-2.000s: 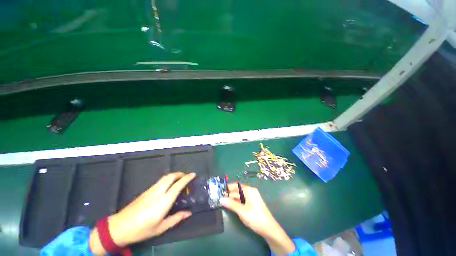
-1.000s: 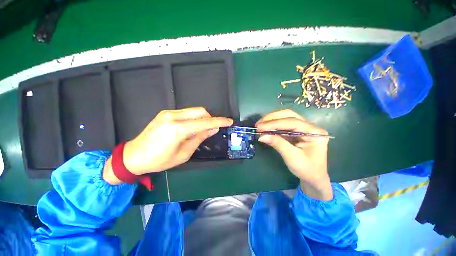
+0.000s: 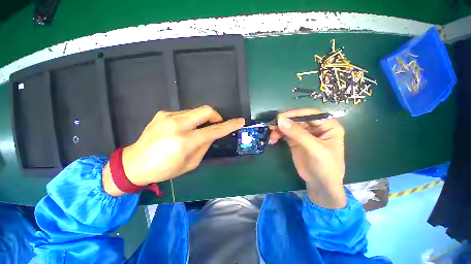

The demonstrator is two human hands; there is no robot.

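An open phone (image 3: 227, 146) lies at the lower right edge of the foam tray, partly under my left hand. Its main board (image 3: 252, 140) shows blue-white at the right end. My left hand (image 3: 173, 142) holds the phone, with the index fingertip at the board's upper left corner. My right hand (image 3: 315, 149) grips dark tweezers (image 3: 308, 118) between thumb and fingers, held nearly level. Their tip is at the board's top edge; whether they hold a part cannot be told.
The black foam tray (image 3: 168, 85) is at the left. A loose pile of gold and black flex parts (image 3: 343, 80) lies right of it, beside a blue plastic bin (image 3: 431, 77) with strips inside. A chipped white rail (image 3: 289, 23) runs behind. A dark phone (image 3: 44, 12) lies beyond it.
The right hand has rolled and moved slightly up, and the tweezers now tilt up to the right. The left hand keeps hold of the phone. The view has shifted slightly.
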